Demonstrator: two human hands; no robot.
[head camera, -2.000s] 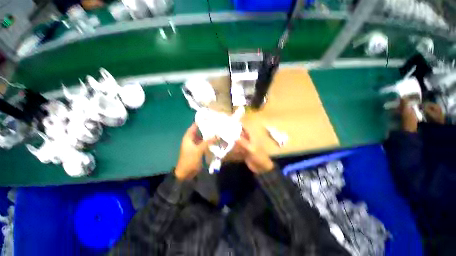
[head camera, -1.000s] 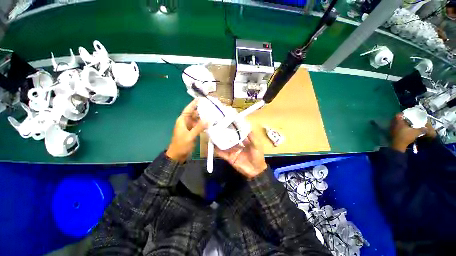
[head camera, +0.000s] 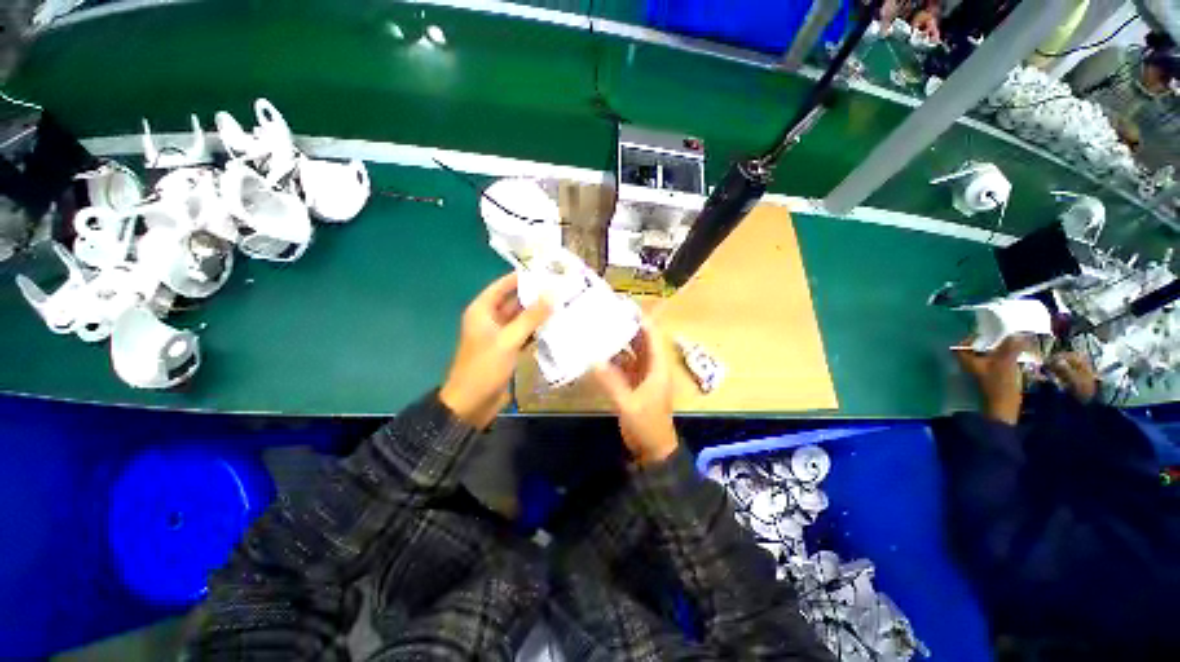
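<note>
My left hand (head camera: 492, 339) and my right hand (head camera: 641, 385) hold a white camera housing (head camera: 580, 323) between them, above the near left part of the tan mat (head camera: 764, 310). My left fingers are on its left side, my right fingers on its lower right side. Another white rounded unit (head camera: 520, 217) with a black wire sits just behind it. The black power screwdriver (head camera: 716, 225) hangs at a slant over the mat, in front of the silver-white screw feeder (head camera: 660, 175). A small white bottle with red marking (head camera: 700, 366) lies on the mat.
White bracket housings (head camera: 194, 233) are piled on the green bench (head camera: 349, 323) at left. A blue bin (head camera: 725, 455) of white parts with black wires is below right. A blue stool (head camera: 181, 520) is below left. At right, another person's hands (head camera: 1003, 378) hold a white part.
The housing in my hands has been turned; its long white antennas no longer show. The screwdriver hangs slightly lower and further left. The neighbour's hands and white part have moved left.
</note>
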